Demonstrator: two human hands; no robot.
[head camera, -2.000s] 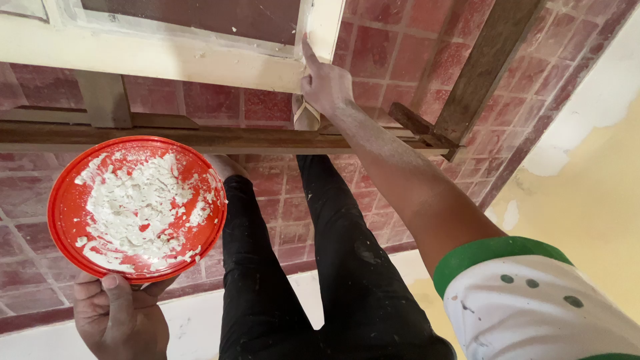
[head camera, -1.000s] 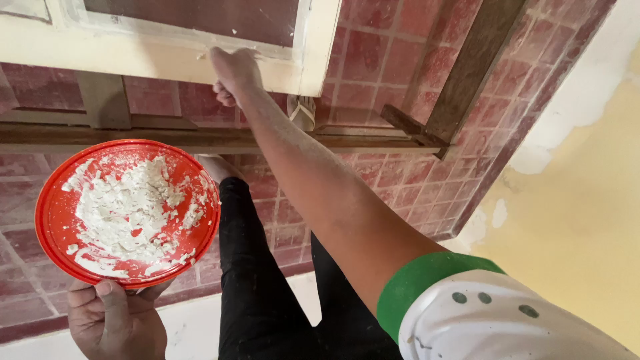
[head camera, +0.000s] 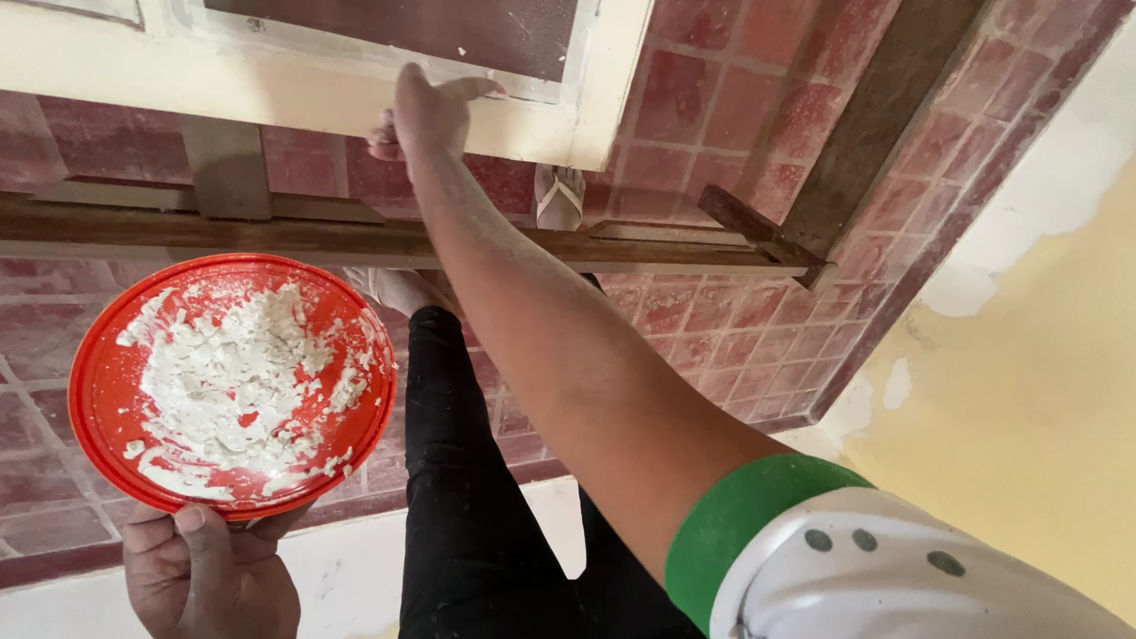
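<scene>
My left hand (head camera: 209, 564) grips the near rim of a round red plastic lid (head camera: 93, 355), its thumb on top. White putty (head camera: 235, 373) in lumps and smears covers much of the lid. My right hand (head camera: 435, 111) lies against the lower rail of a cream-painted window or door frame (head camera: 293, 98), near the edge of its dark panel (head camera: 426, 31). One finger reaches right along the whitish strip bordering the panel, and other fingers are curled. Whether that hand holds anything cannot be told.
A long wooden beam (head camera: 497, 248) crosses below the painted frame, joined at right to a slanting wooden post (head camera: 879, 124). Red floor tiles (head camera: 683, 89) lie beneath. My sandalled foot (head camera: 559, 200) shows beyond the beam. A patchy yellow and white wall (head camera: 1021, 382) stands at right.
My right hand has moved left along the painted frame from its lower right corner, then slightly back to the right. My left hand still holds the red lid.
</scene>
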